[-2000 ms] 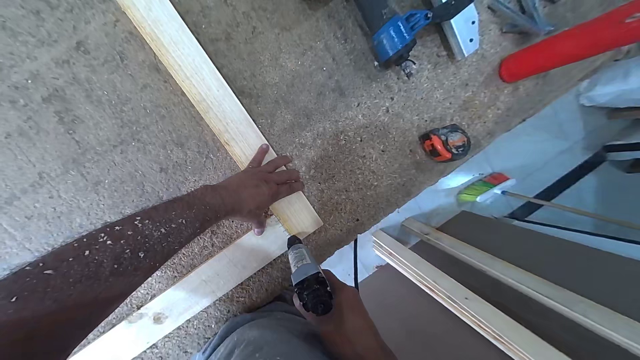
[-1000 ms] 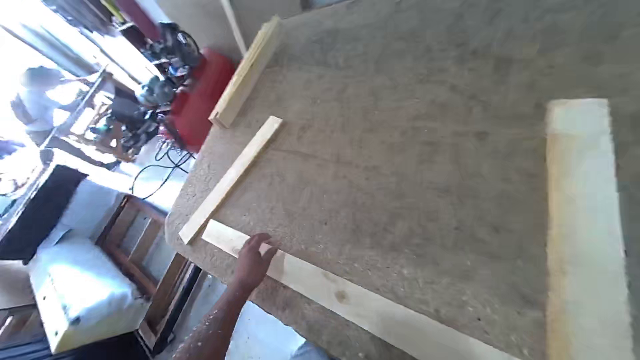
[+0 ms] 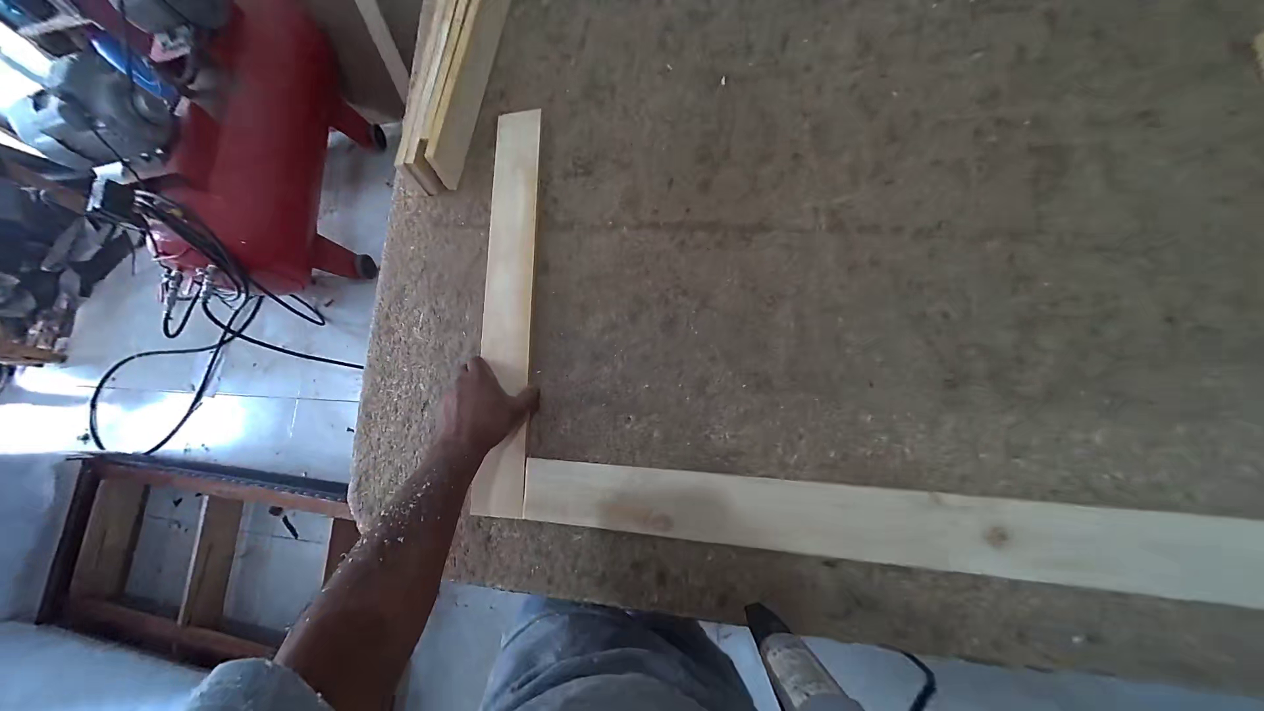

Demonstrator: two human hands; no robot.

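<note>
My left hand (image 3: 486, 405) grips a short flat wooden board (image 3: 511, 247) near its lower end, fingers over the left edge and thumb on the right. That board lies on the chipboard worktop (image 3: 790, 346). Its lower right side meets the end of a long wooden board (image 3: 889, 513), and the two form a corner near the worktop's front edge. The nose of an air nailer-like tool (image 3: 790, 662) shows at the bottom of the view, past the front edge. My right hand is out of view.
Stacked wooden strips (image 3: 449, 99) lie at the worktop's upper left. Beyond the left edge stand a red air compressor (image 3: 262, 148) and black hoses (image 3: 222, 336) on the tiled floor. A wooden frame (image 3: 197, 553) sits lower left.
The view has swung to the worktop's left corner. The short board, earlier slanted beside the long board's end, now stands square to it, with my left hand moved from the long board onto the short one.
</note>
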